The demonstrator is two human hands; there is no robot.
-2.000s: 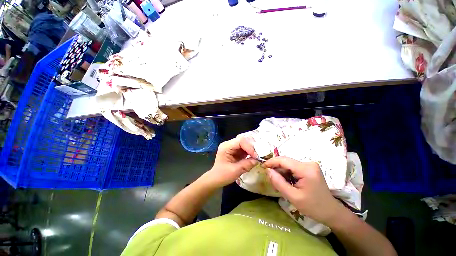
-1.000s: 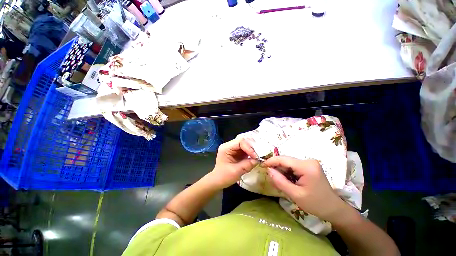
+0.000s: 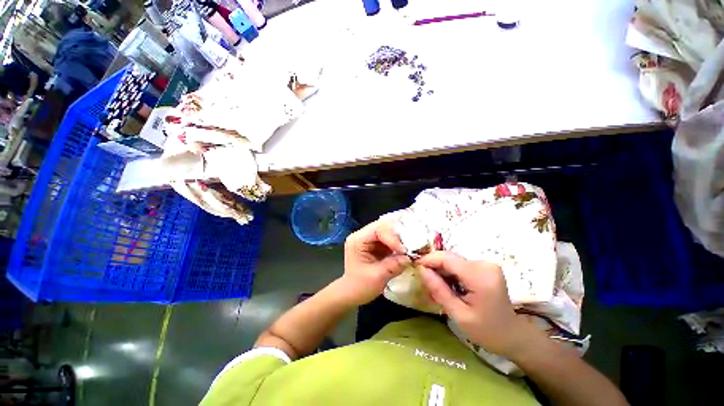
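A cream floral garment (image 3: 504,242) lies bunched on my lap, with red flowers and brown-green leaves. My left hand (image 3: 375,258) pinches the garment's edge between thumb and fingers. My right hand (image 3: 468,293) is close beside it, its thumb and fingertips together at the same spot on the cloth. The fingertips of both hands nearly touch. A tiny dark thing shows between them; whether it is a needle or a button is too small to tell.
Small dark buttons (image 3: 388,60) lie on the white table (image 3: 524,87) beyond my hands. Another floral garment (image 3: 230,119) hangs over its left corner. A blue crate (image 3: 103,230) stands left, a blue bin (image 3: 320,216) under the edge. More floral cloth (image 3: 671,91) is at right.
The view has shifted slightly, so the table and crate sit a little further right and lower. Both hands stay at the same spot on the garment, with only slight finger movement.
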